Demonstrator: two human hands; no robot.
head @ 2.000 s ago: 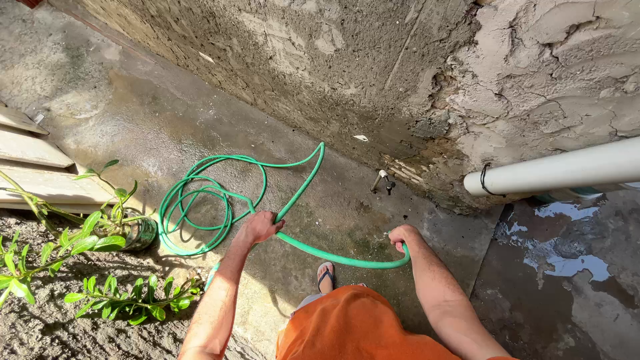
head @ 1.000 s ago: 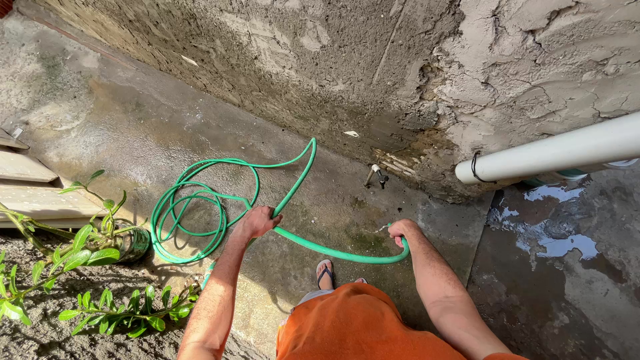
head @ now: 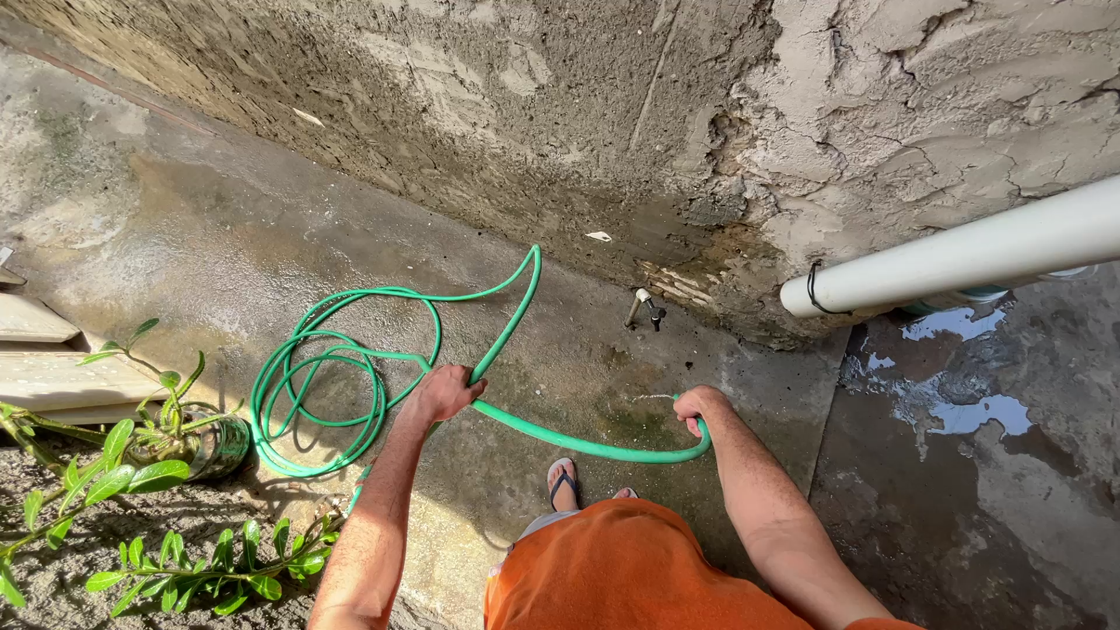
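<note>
A green garden hose (head: 577,446) runs between my two hands. My left hand (head: 444,394) is closed around it, with one stretch rising from the fist to a sharp bend near the wall's foot. Beside that hand, to its left, the rest of the hose lies in loose loops on the wet concrete. My right hand (head: 703,407) grips the hose near its end, which curves up into the fist. A thin spurt of water (head: 654,396) leaves that end toward the left. A small tap on a short pipe (head: 645,302) stands near the wall, above and between my hands.
A rough plastered wall (head: 525,114) runs along the far side. From the right juts a white plastic pipe (head: 954,249) with a black tie; a puddle (head: 980,411) lies below it. Leafy plants (head: 131,477), a pot (head: 219,446) and pale boards (head: 70,381) are at left. My sandalled foot (head: 563,481) shows below the hose.
</note>
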